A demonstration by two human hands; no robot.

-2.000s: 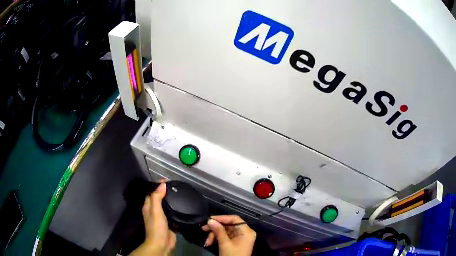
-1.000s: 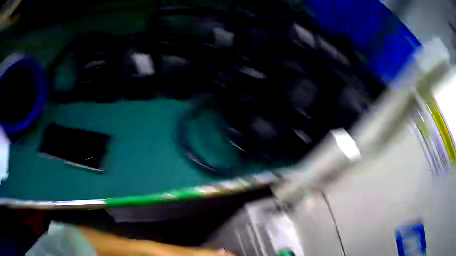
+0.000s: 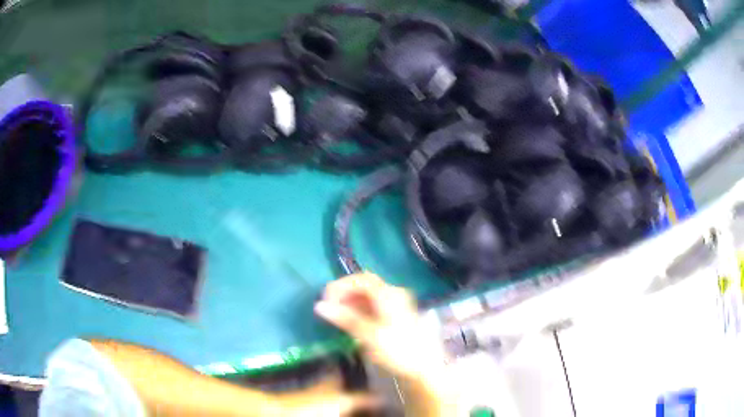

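Note:
Black over-ear headphones (image 3: 522,195) lie heaped on the green-matted bench. A headband loop (image 3: 343,224) sticks out from the heap's left side. My right hand (image 3: 375,318) is over the bench's front edge, just below this loop, with its fingers curled; blur hides whether it touches or holds anything. My left forearm comes in from the lower left in a light blue sleeve. My left hand (image 3: 338,403) is blurred and cut off at the bottom edge, beside something dark that I cannot make out.
A smartphone (image 3: 135,269) lies on the green bench (image 3: 245,244) at left. A dark round thing with a purple-blue rim (image 3: 61,175) stands at the far left. A blue crate (image 3: 612,57) is behind the heap. The white test box (image 3: 620,326) is at lower right.
The view has swung left from the test box to the bench. My right hand has come into view over the bench edge. The headset seen in my hands earlier is not clearly visible.

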